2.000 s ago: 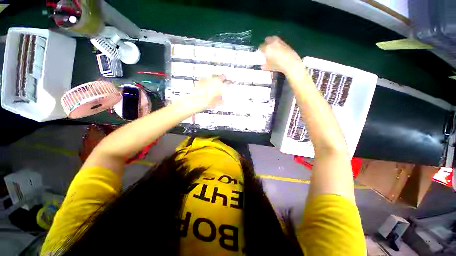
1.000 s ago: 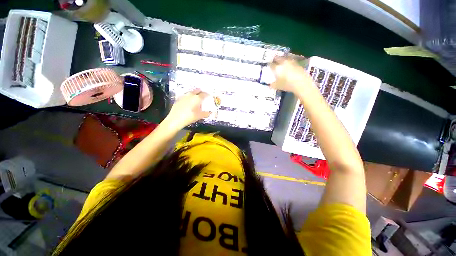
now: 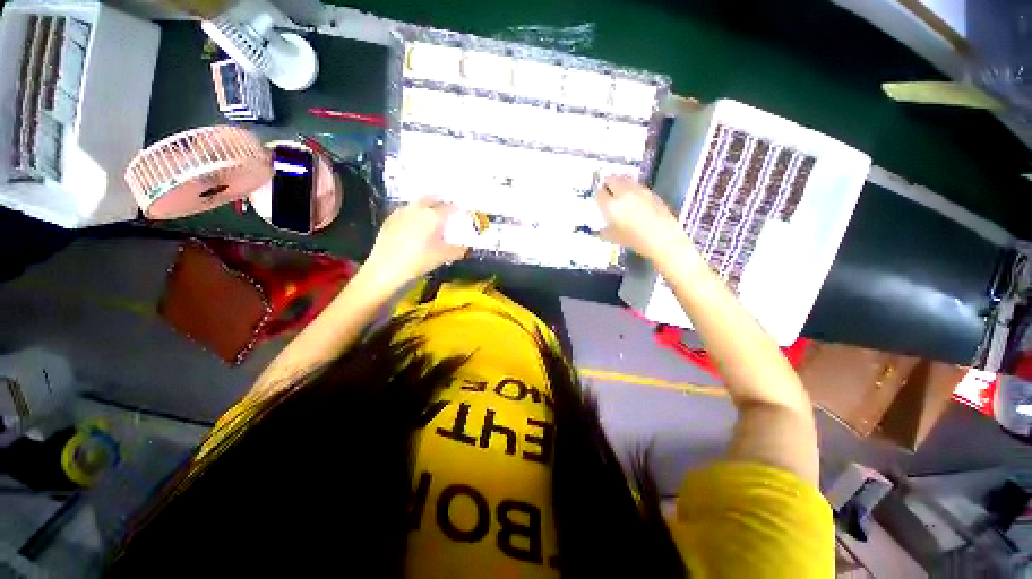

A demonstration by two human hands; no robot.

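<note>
A wide clear blister tray (image 3: 396, 119) lies in front of me, with rows of bright white pieces (image 3: 487, 119) in its pockets. My left hand (image 3: 421, 234) is at the tray's near left corner, its fingers on a small flat whitish part (image 3: 464, 227) with an orange spot beside it. My right hand (image 3: 634, 213) is over the tray's right side, fingertips down at the lower rows. Glare hides whether the right fingers hold a piece.
A white bin (image 3: 832, 215) with dark striped rows stands at the right, another white bin (image 3: 119, 124) at the far left. Between the left bin and tray are a pink fan (image 3: 198, 172), a black smartphone (image 3: 292, 190), a white fan (image 3: 290, 60) and a red pen (image 3: 349, 117).
My right hand has moved from the tray's far right corner down its right side towards me. My left hand has drawn back from mid-tray to the near left corner.
</note>
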